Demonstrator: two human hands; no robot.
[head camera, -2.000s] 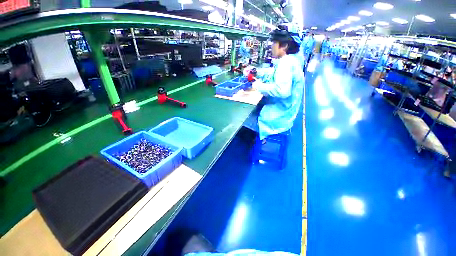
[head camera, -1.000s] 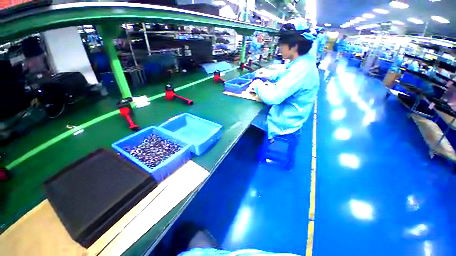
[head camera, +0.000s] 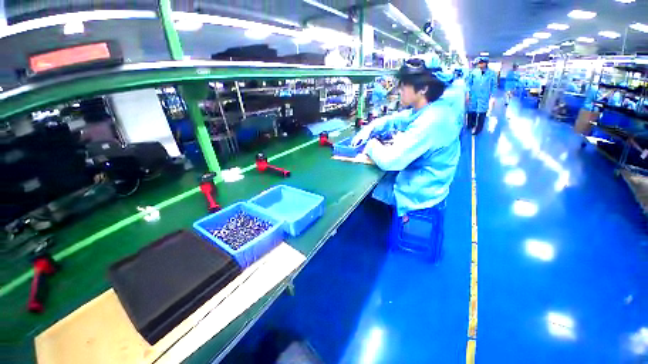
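Note:
Neither of my hands is in the picture. Nearest in front of me, a flat black tray (head camera: 174, 281) lies on tan cardboard (head camera: 85, 338) on the green bench. Beyond it a blue bin (head camera: 263, 250) holds a loose pile of small silvery-dark parts (head camera: 241, 229). A lighter blue bin (head camera: 302, 210), which looks empty, stands against its far side. Several red-and-black handheld units lie spaced along the bench, one at the lower left (head camera: 41, 283) and one behind the bins (head camera: 208, 192).
A seated worker in a light blue smock (head camera: 426, 153) reaches into a blue bin farther along, on a blue stool (head camera: 419, 231). Another person (head camera: 481, 89) stands in the aisle. A green shelf (head camera: 270, 72) runs above the bench. Racks stand at right.
The view has tilted up and swung slightly left. The person in the aisle and the lower-left red unit show clearly now. The light blue cloth at the bottom edge is gone. The seated worker's arm has moved.

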